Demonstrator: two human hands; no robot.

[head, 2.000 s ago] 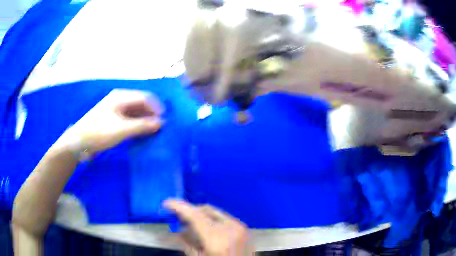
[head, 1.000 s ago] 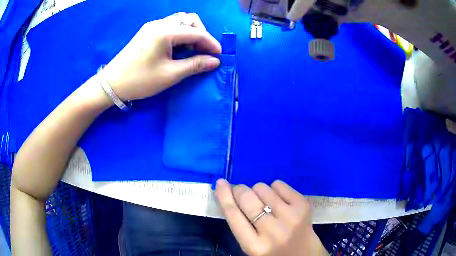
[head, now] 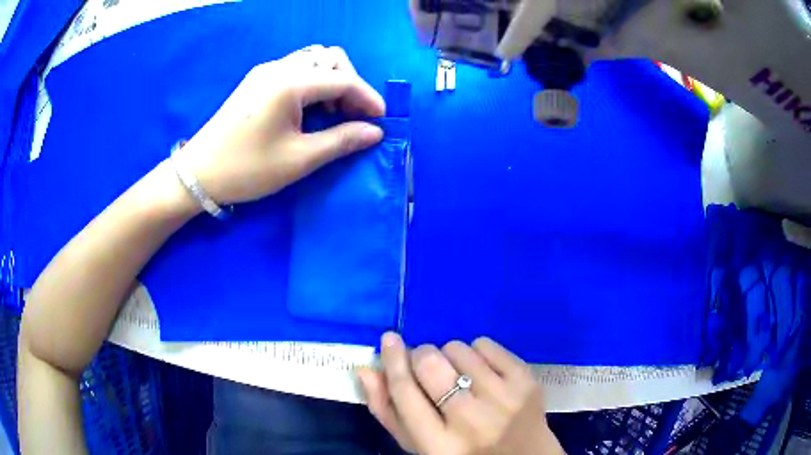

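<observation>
A large bright blue garment panel (head: 551, 222) lies flat across the table under the sewing machine head. A lighter blue pocket piece (head: 347, 240) lies on it, left of a narrow vertical slit with a pale edge. My left hand (head: 293, 129) pinches the top of the pocket piece between thumb and fingers, beside a small blue tab. My right hand (head: 462, 391) is at the panel's front edge, its index fingertip touching the slit's lower end. The metal presser foot (head: 445, 75) is above and right of the tab.
The cream-white sewing machine (head: 747, 71) with a ribbed knob (head: 556, 107) fills the upper right. Bunched blue pieces (head: 756, 289) hang at the right. The table's ruled front edge (head: 258, 360) curves below the panel. Blue mesh baskets (head: 627, 422) and a dark-clothed lap are below.
Since one second ago, the view has shifted slightly, and panel and hands appear a little lower. My right thumb now shows apart from the index finger. My left hand keeps its pinch.
</observation>
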